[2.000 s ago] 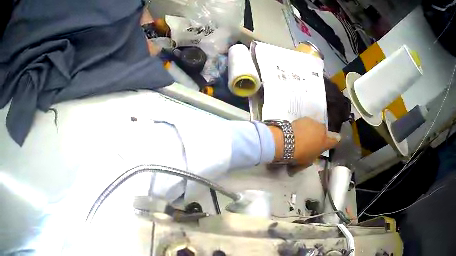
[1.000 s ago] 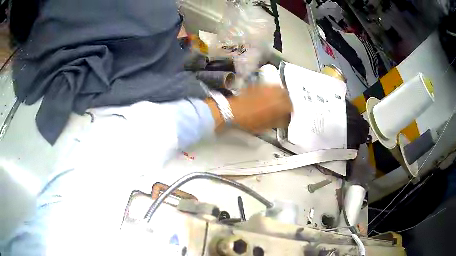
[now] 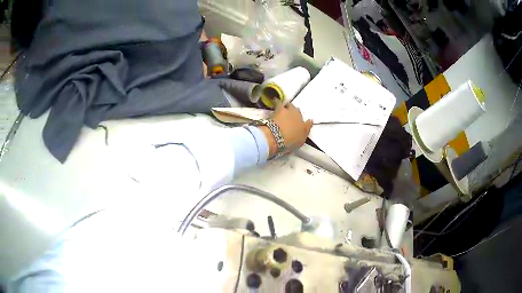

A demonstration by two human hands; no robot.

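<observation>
My left hand [image 3: 291,129], with a metal watch on the wrist, reaches in from the left. Its fingers are closed on the left edge of a printed white paper-covered piece [image 3: 349,106], which lies tilted; the fingertips are partly hidden. A white thread cone with a yellow base [image 3: 291,84] lies on its side just above the hand, with a dark grey cone [image 3: 240,90] beside it. My right hand is not in view.
The cream machine head [image 3: 320,269] crosses the bottom, with a curved metal tube [image 3: 246,187] above it. Grey fabric [image 3: 114,68] is heaped at upper left. A small bolt-like piece [image 3: 358,204] lies on the table. Thread cones [image 3: 449,116] stand at right.
The printed white piece has turned from nearly upright to a slant. My left hand moved left from its right side, then slightly down onto its left edge. The white strip is now mostly hidden.
</observation>
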